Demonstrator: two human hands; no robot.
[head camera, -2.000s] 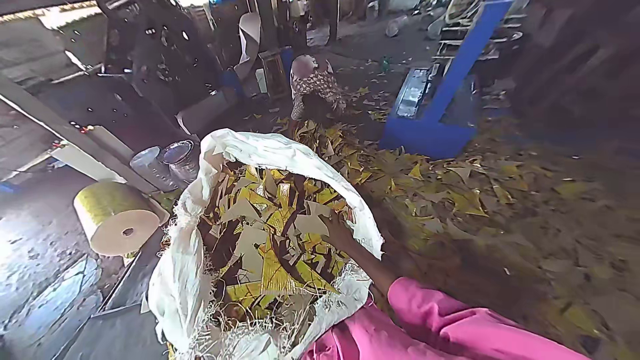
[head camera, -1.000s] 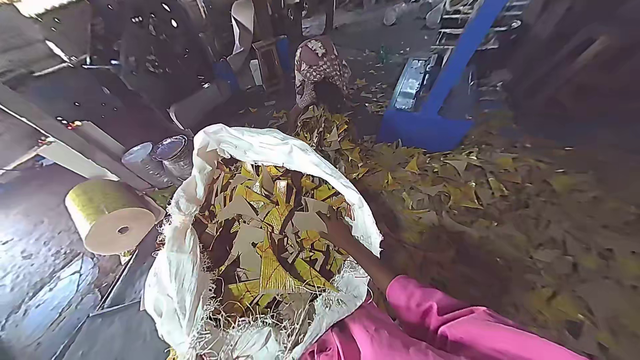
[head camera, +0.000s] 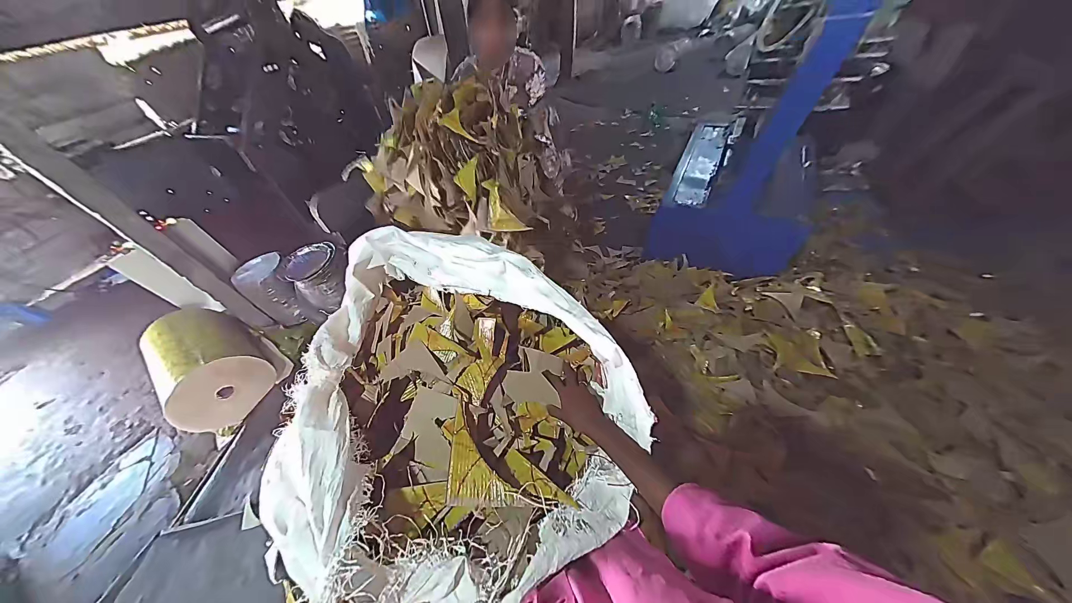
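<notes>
A white woven sack with a frayed rim stands with its mouth wide, filled with yellow and tan paper scraps. My right hand reaches over the sack's right rim and rests on the scraps at the right side; whether its fingers grip any is not clear. My left hand is not visible. Just beyond the sack's far rim, another person carries a large armful of similar scraps.
Loose scraps cover the floor at right around a blue metal stand. A yellow roll with a tan end lies at left, near two metal or plastic containers. A long beam slants behind them.
The other person, bent low over the floor scraps before, is now more upright and nearer the sack with a big armful lifted. My right hand has stayed in the sack.
</notes>
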